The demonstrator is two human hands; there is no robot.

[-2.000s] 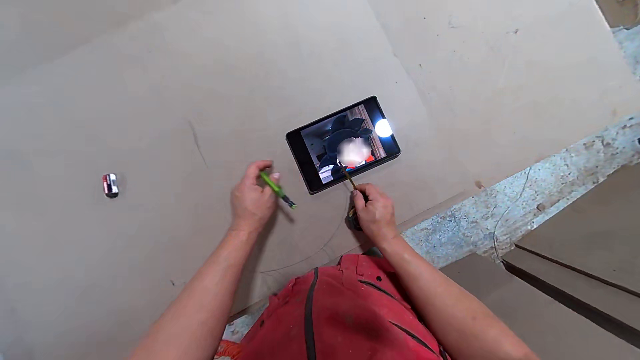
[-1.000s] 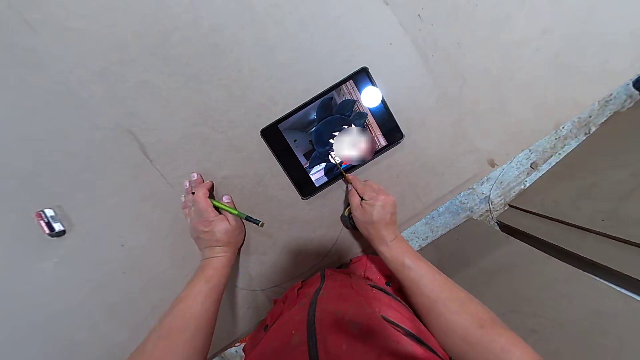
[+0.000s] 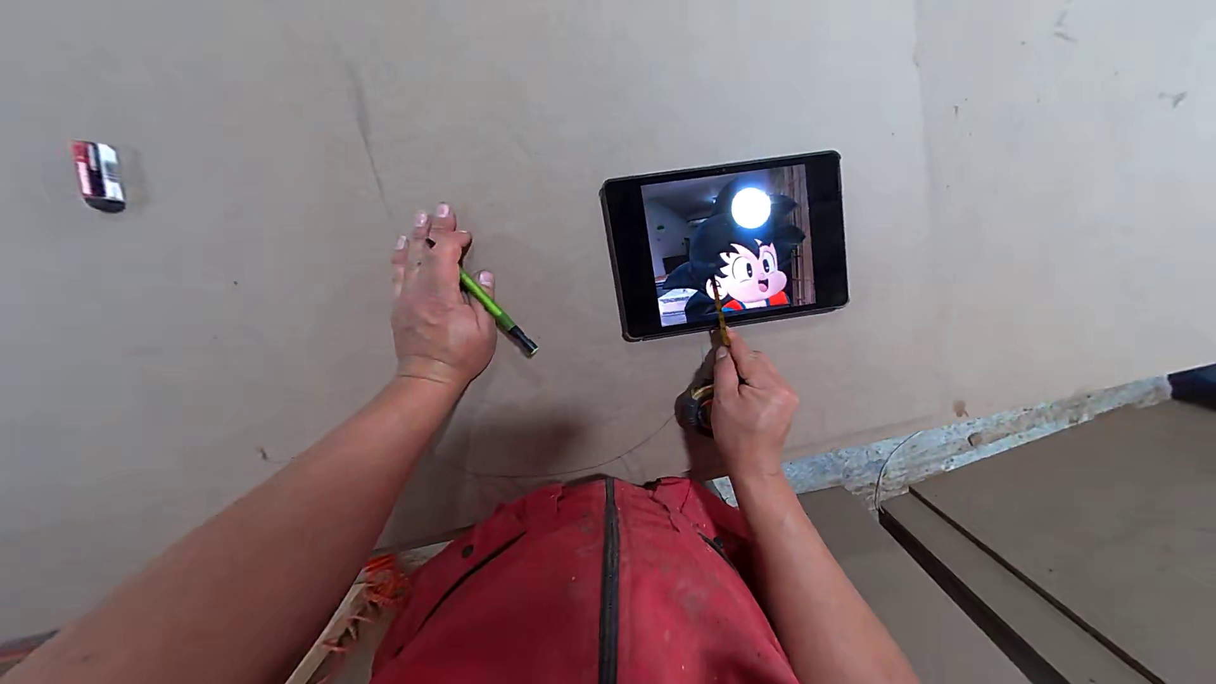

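Observation:
My left hand (image 3: 442, 318) lies on the pale board (image 3: 532, 114) with its fingers stretched out, a green pen (image 3: 496, 309) with a dark end held between thumb and fingers. To its right is a black-framed tablet (image 3: 632, 266), whose screen shows a cartoon figure with black hair and a bright light reflection. My right hand (image 3: 753, 404) sits below the tablet's lower edge and holds a thin yellow tape measure blade (image 3: 723, 328), or a similar narrow strip, whose tip overlaps the screen. A dark and yellow round object (image 3: 698, 408), apparently a tape measure, is beside that hand.
A small red, white and black object (image 3: 99, 177) lies at the far left. Curved lines mark the board. Along its lower right edge runs a speckled strip (image 3: 845, 465), with brown panels (image 3: 1073, 532) beyond. Orange-red strands (image 3: 382, 579) show at lower left.
My left hand has flattened out, fingers spread forward, with the green pen still in it. My right hand stays by the tablet's lower edge. The view has shifted and turned.

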